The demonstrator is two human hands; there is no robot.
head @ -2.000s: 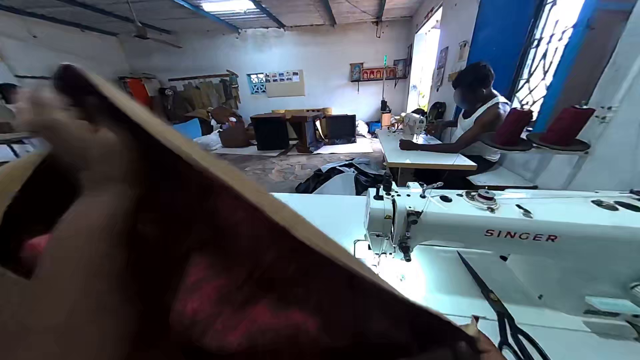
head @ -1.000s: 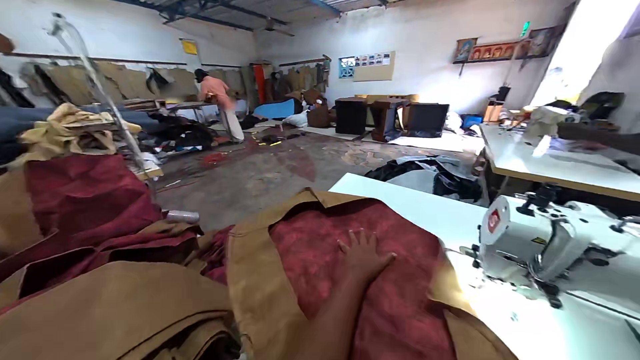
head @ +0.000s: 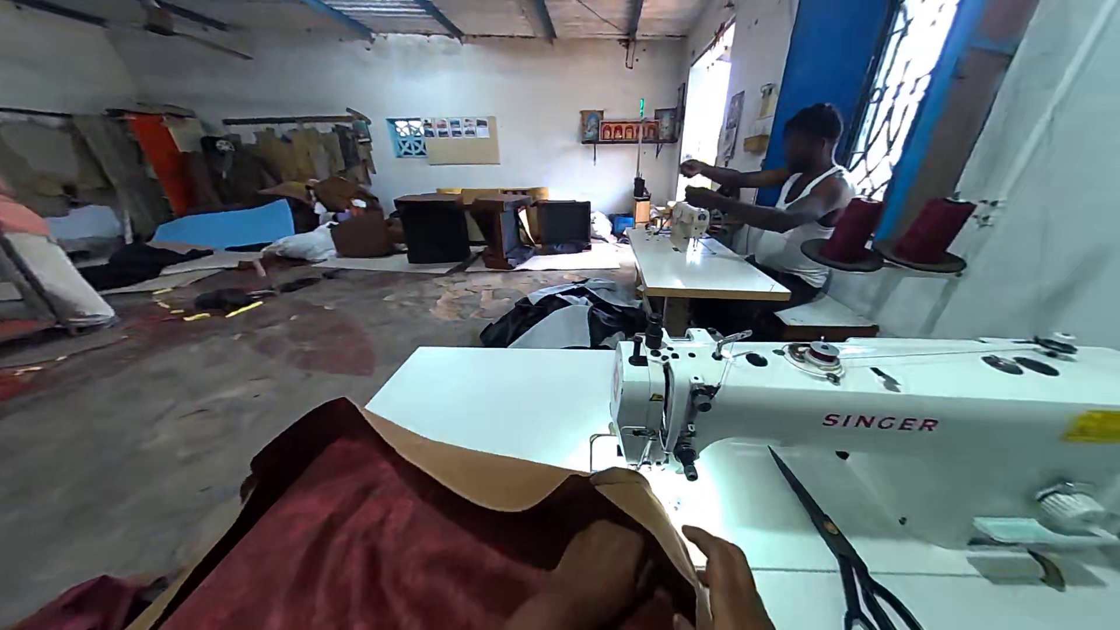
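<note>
A dark red fabric piece with a tan border (head: 376,534) spreads over the near edge of the white sewing table. My left hand (head: 595,573) lies on the red side near its right edge, fingers curled and partly in shadow; whether it pinches the cloth is unclear. My right hand (head: 724,577) holds the tan edge at the right, its fingers outside the fold. Just beyond both hands is the needle area of a white Singer sewing machine (head: 875,437). Black-handled fabric scissors (head: 831,534) lean against the machine arm, to the right of my right hand.
Two dark red thread cones (head: 853,232) stand behind the machine. A person (head: 801,210) sits at another sewing table (head: 709,276) ahead. Black and grey material (head: 569,315) is heaped beyond my table. Concrete floor (head: 219,411) lies to the left, with boxy dark furniture pieces (head: 433,229) by the far wall.
The view has swung back right toward the machine. My hand that was spread flat on the red fabric one second ago is no longer flat, and the fabric's edge is now beside the needle area.
</note>
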